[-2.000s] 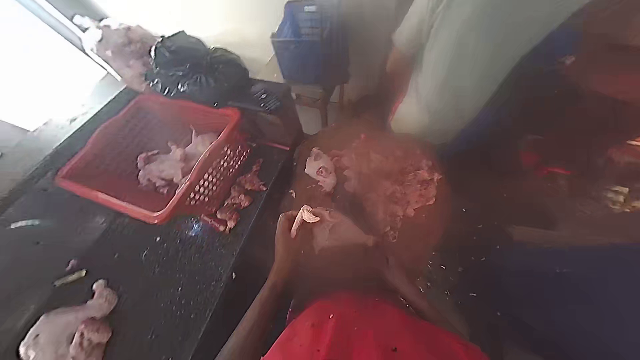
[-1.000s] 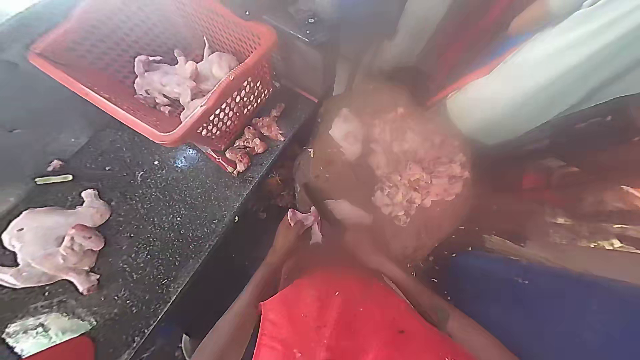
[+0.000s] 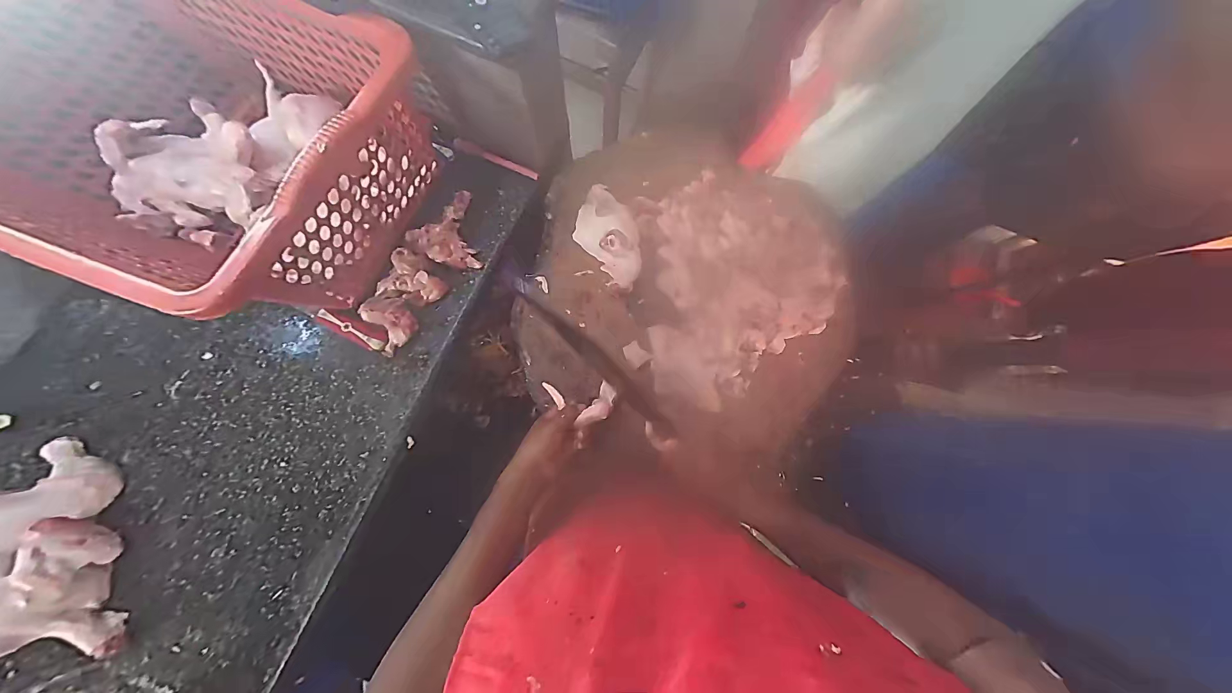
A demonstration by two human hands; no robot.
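My left hand grips a small piece of raw chicken at the near left edge of a round chopping block. A dark-bladed knife slants across the block, its handle end at my right hand, which is blurred but appears closed on it. Cut chicken pieces are heaped on the block's right part. Another pale chicken piece lies on its far left part.
A red plastic basket holding plucked chickens stands on the dark stone counter at left. Beside it lie reddish chicken scraps. Another plucked chicken lies nearer. A person in pale clothing is beyond the block.
The knife shows plainly across the block now, blurred or hidden before. My left hand stays near the block's edge with chicken in it. The view has shifted.
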